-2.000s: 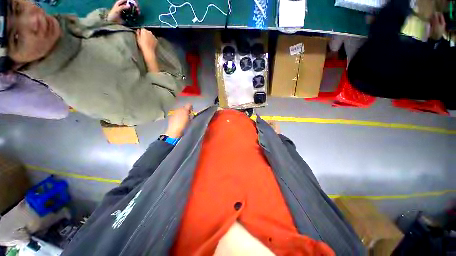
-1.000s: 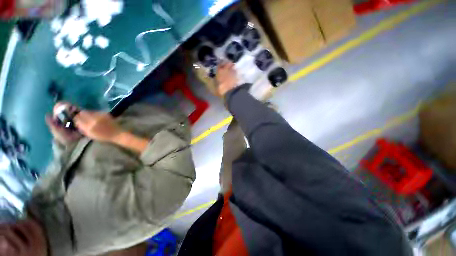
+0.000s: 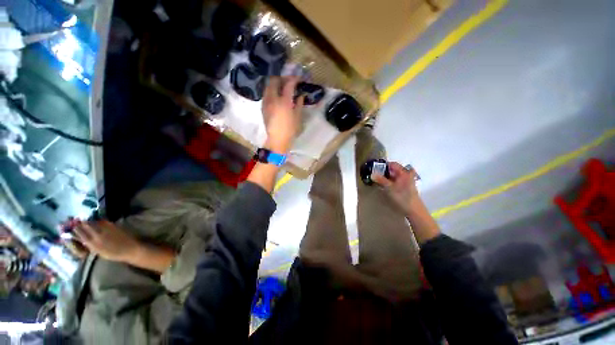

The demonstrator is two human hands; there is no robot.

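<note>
An open brown carton (image 3: pixel 367 94) with a white lining (image 3: pixel 249 124) holds several black rounded housings, one of them at its near right corner (image 3: pixel 344 112). My left hand (image 3: pixel 282 111), with a blue-strapped watch on the wrist, reaches into the carton. Its fingertips are beside or on a black housing (image 3: pixel 310 93); blur hides whether they grip it. My right hand (image 3: pixel 399 183) is outside the carton, to its right, above my leg. It holds a black housing (image 3: pixel 367 171) with a small pale grey block against it, under the fingers.
A closed brown carton (image 3: pixel 367 27) stands beyond the open one. A seated person's hand (image 3: pixel 108 241) is at the green bench (image 3: pixel 61 145) on the left. Red stools stand under the bench (image 3: pixel 219 158) and at the right (image 3: pixel 593 202). A blue basket (image 3: pixel 268 296) is low on the floor.
The view has turned and come closer to the open carton. Only one arm reached into it before. Now my left hand is in it, and my right hand shows outside with a housing.
</note>
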